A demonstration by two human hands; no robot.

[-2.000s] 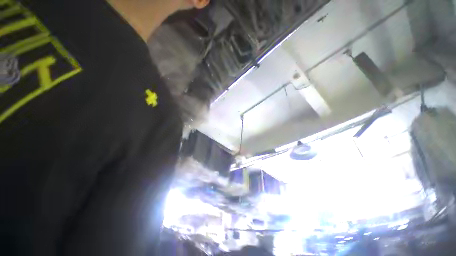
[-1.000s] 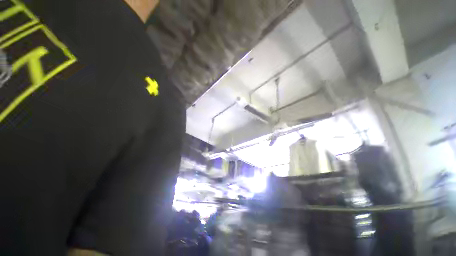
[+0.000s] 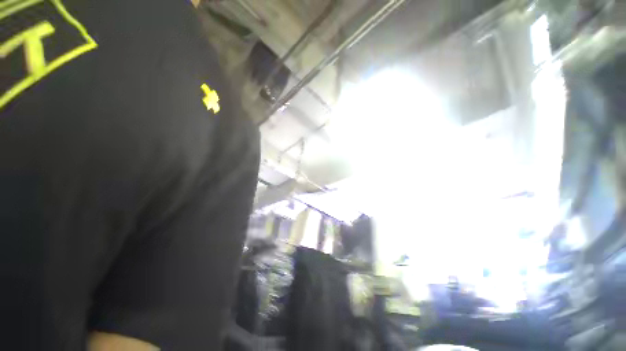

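Note:
A black T-shirt (image 3: pixel 165 171) fills the left part of the view, very close to the camera. It has a yellow outlined print (image 3: pixel 38 51) at the top left and a small yellow mark (image 3: pixel 211 99) near the shoulder. A strip of bare arm (image 3: pixel 123 342) shows below the sleeve at the bottom edge. Whose body this is cannot be told for sure. Neither of my hands is in the picture.
The room is tilted and blurred. Dark garments (image 3: pixel 319 295) hang at the lower middle, with paler hanging ones (image 3: pixel 310 230) behind. A very bright glare (image 3: pixel 412 158) covers the centre right. Pipes run along the ceiling. Blurred bluish shapes (image 3: pixel 590 178) stand at the right edge.
The camera view has swung across the room. The glare is larger and the hanging garments now show further left. More bare arm shows below the sleeve.

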